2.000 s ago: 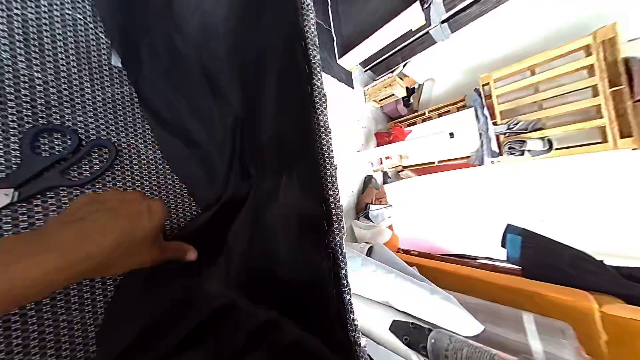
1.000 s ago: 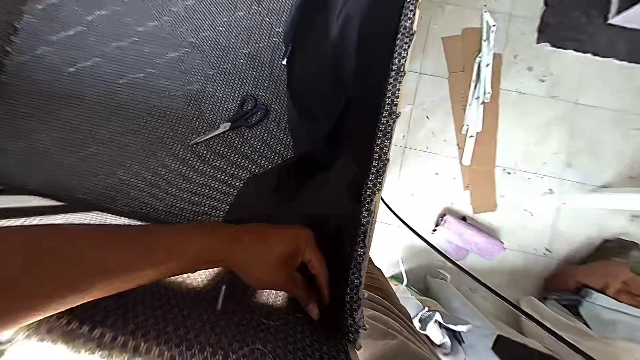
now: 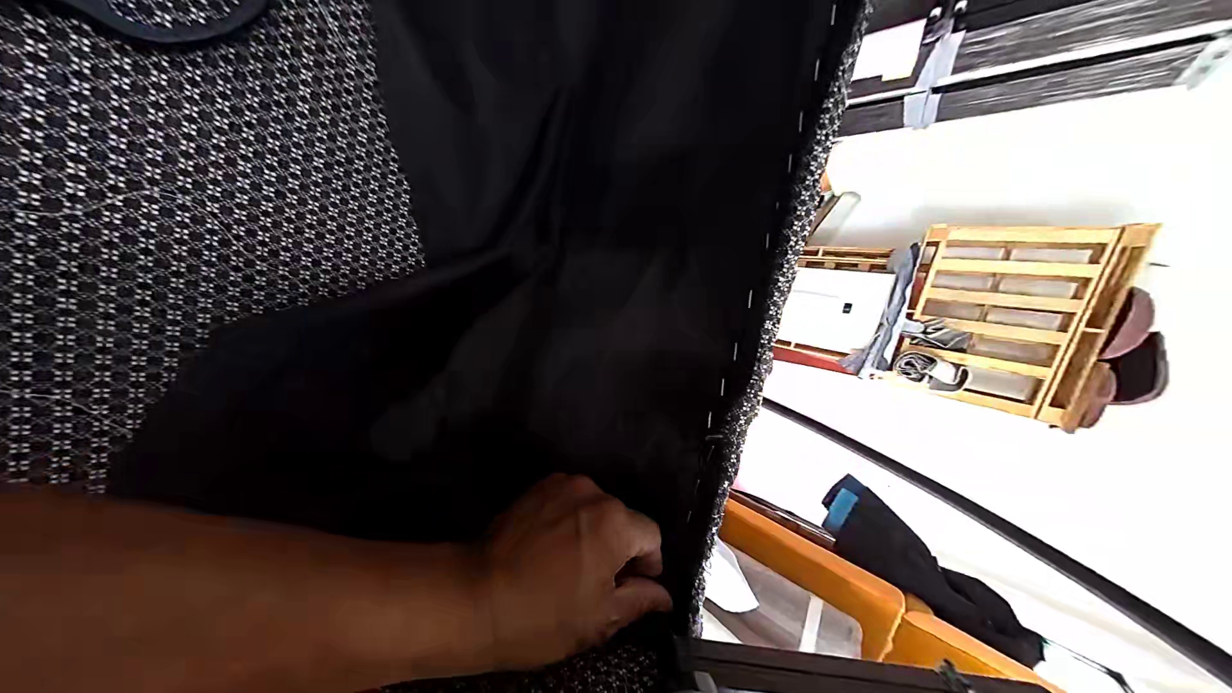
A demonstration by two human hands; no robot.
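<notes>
My left hand (image 3: pixel 587 568) reaches in from the left and rests on smooth black fabric (image 3: pixel 616 318), close to its right edge. The fingers are curled and the thumb lies near the index finger; whether cloth is pinched between them is too dark to tell. A line of white stitches (image 3: pixel 750 300) runs along the black fabric beside a frayed border of patterned woven cloth (image 3: pixel 784 279). More of this patterned cloth (image 3: pixel 221 183) lies to the left, with dark scissor handles (image 3: pixel 173 34) on it at the top left. My right hand is out of view.
To the right stand a wooden slatted pallet frame (image 3: pixel 1020 318) with grey items on it and a white panel (image 3: pixel 833 308). Lower down are an orange piece of furniture (image 3: pixel 818 568) and a dark garment (image 3: pixel 924 568). A dark cable or strip (image 3: pixel 991 525) crosses the right side.
The view has swung and come closer to the cloth. My left hand, loosely spread over the black fabric before, has its fingers curled more tightly near the stitched edge.
</notes>
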